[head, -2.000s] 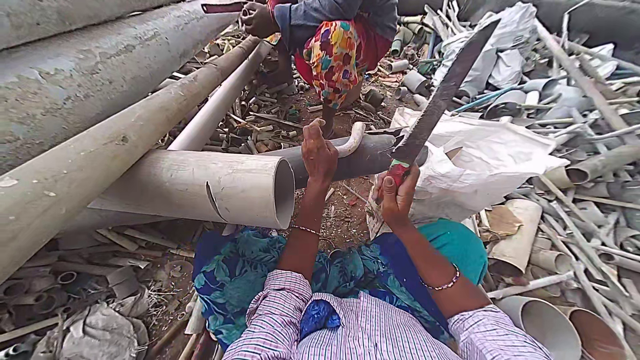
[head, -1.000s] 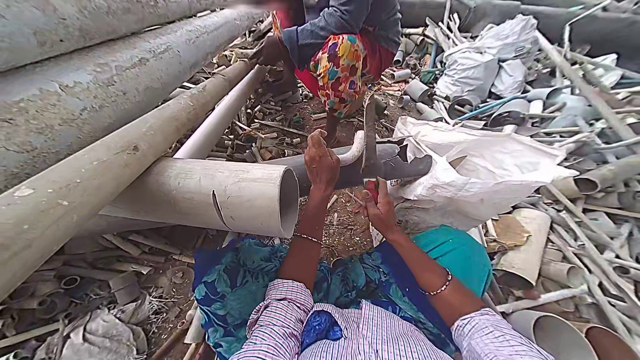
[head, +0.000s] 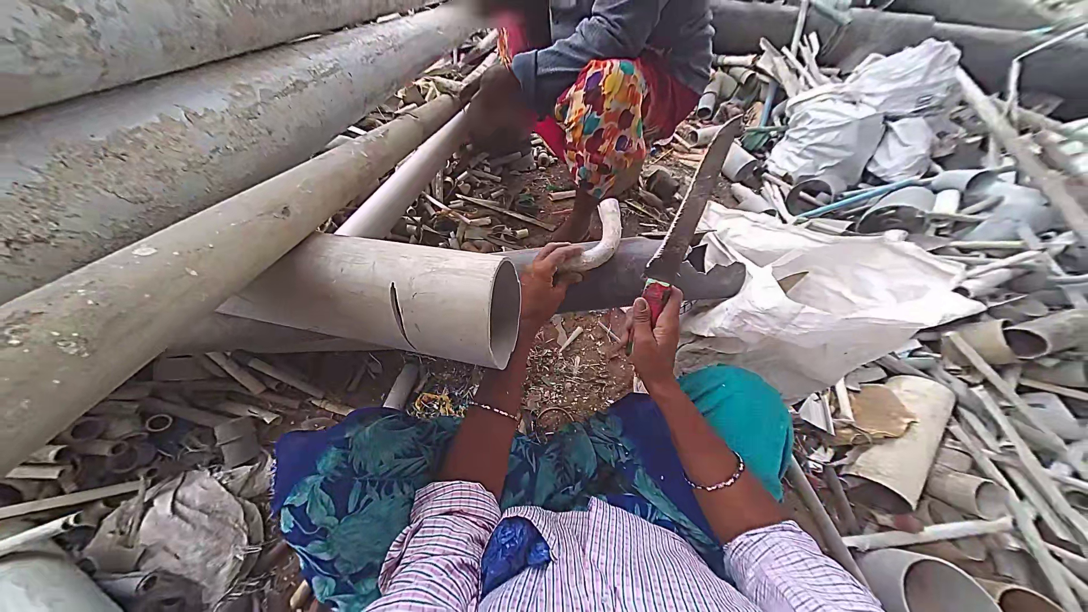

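Note:
My left hand (head: 546, 285) grips a short curved white plastic pipe piece (head: 605, 238), its bent end pointing up. My right hand (head: 655, 336) is closed around the red handle of a hand saw (head: 693, 204), whose toothed blade points up and slightly right. Behind both hands lies a dark grey pipe (head: 625, 276) with a jagged broken end. Left of my left hand, a wide pale grey pipe (head: 374, 289) shows a dark slit across its side. The saw blade stands apart from the curved piece.
Long thick pipes (head: 212, 153) slope across the left. A co-worker in patterned cloth (head: 605, 119) crouches ahead, near their far ends. A white woven sack (head: 816, 297) lies to the right. Heaped pipe offcuts (head: 977, 484) cover the ground on both sides.
The saw first swung from a rightward tilt to nearly upright close to the curved piece, then away to the right again. My left hand has kept the curved piece in nearly the same place.

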